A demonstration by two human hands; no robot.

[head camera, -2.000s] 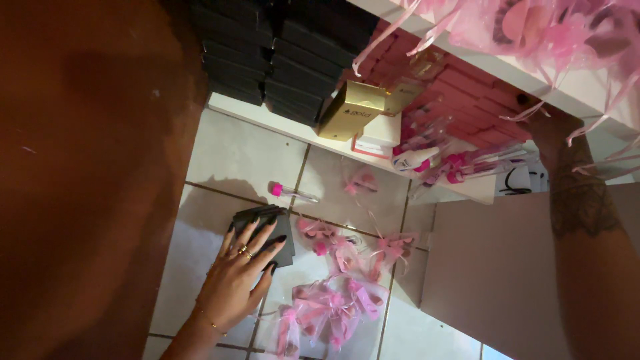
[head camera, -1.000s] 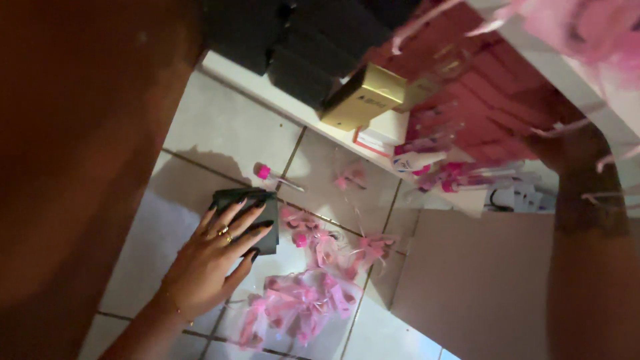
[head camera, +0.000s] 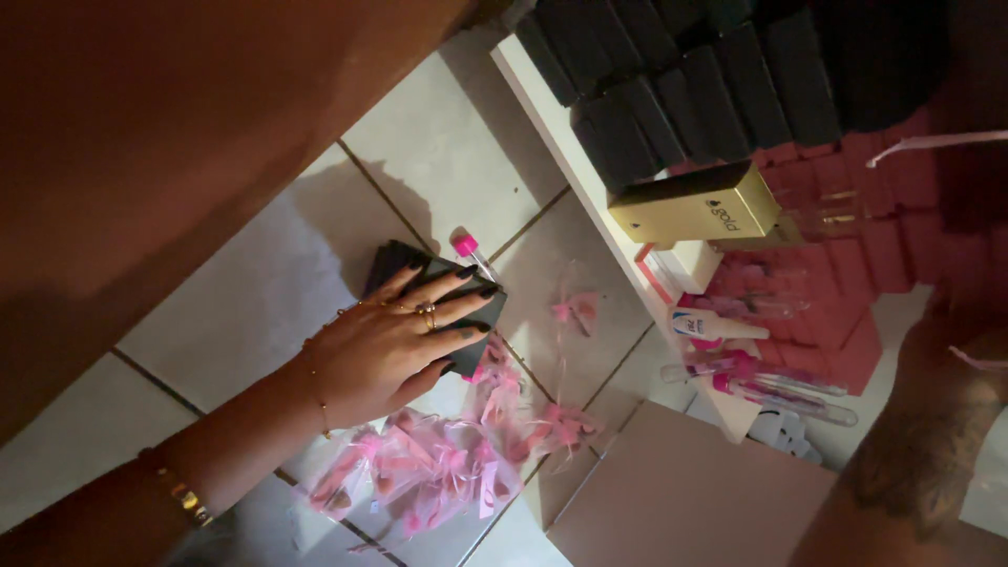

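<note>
My left hand (head camera: pixel 402 335) lies with spread fingers over a small pile of flat black boxes or packets (head camera: pixel 484 311) on the tiled floor. A clear tube with a pink cap (head camera: pixel 466 246) rests just beyond my fingertips. Beside the hand lies a heap of pink sheer pouches (head camera: pixel 449 472) with ribbon ties, and a single pouch (head camera: pixel 579 311) sits apart. My right hand (head camera: pixel 949 315) reaches into the shelf by stacked pink boxes (head camera: pixel 850 276); its fingers are lost in shadow, and whether it holds anything is hidden.
The white shelf edge (head camera: pixel 567 157) runs diagonally. On it stand stacked black boxes (head camera: pixel 709 87), a gold box (head camera: pixel 701 209), a white bottle (head camera: pixel 713 324) and several capped clear tubes (head camera: pixel 787 398). A pale panel (head camera: pixel 693 488) rises below the shelf. My leg (head camera: pixel 197 157) fills the upper left.
The view has shifted and turned noticeably. My left hand stays on the black pile, and my right arm still reaches into the shelf.
</note>
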